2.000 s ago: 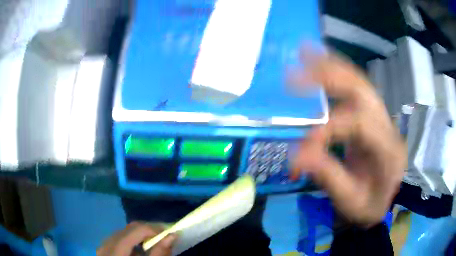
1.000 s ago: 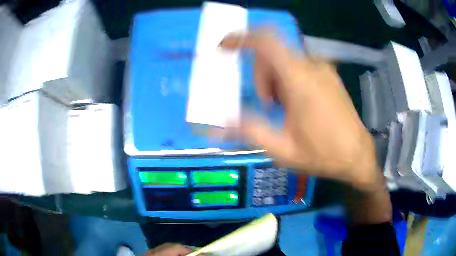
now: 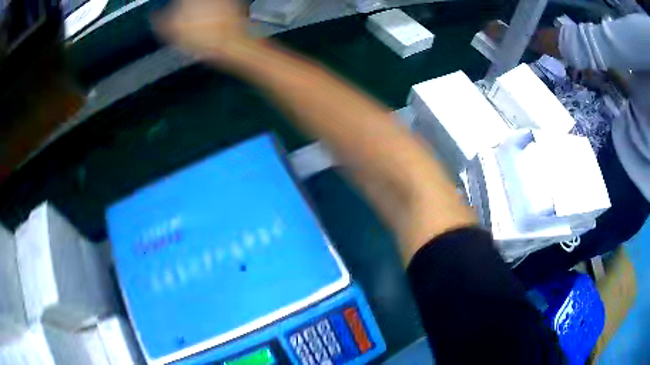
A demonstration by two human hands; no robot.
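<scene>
The blue counting scale (image 3: pixel 324 335) stands at the lower left, tilted in view. Its flat blue platform (image 3: pixel 221 249) carries no box. Part of one green display window shows at the bottom edge, beside the keypad. My right arm, in a black sleeve, reaches from the lower right across the dark green belt. My right hand (image 3: pixel 203 28) is blurred at the top edge, beyond the scale; whether it holds anything cannot be told. My left hand and the sticker sheet are not in view.
White boxes (image 3: pixel 60 271) are stacked left of the scale. An untidy pile of white boxes (image 3: pixel 456 117) is at right, and a single box (image 3: pixel 400 32) lies on the belt (image 3: pixel 342 68). Another person's grey sleeve (image 3: pixel 599 46) is at upper right. A blue plastic item (image 3: pixel 577 314) is below.
The view has swung, and the scale now sits lower left. The box is gone from the platform. My right hand has moved from the platform to the far side. My left hand and sheet have left view.
</scene>
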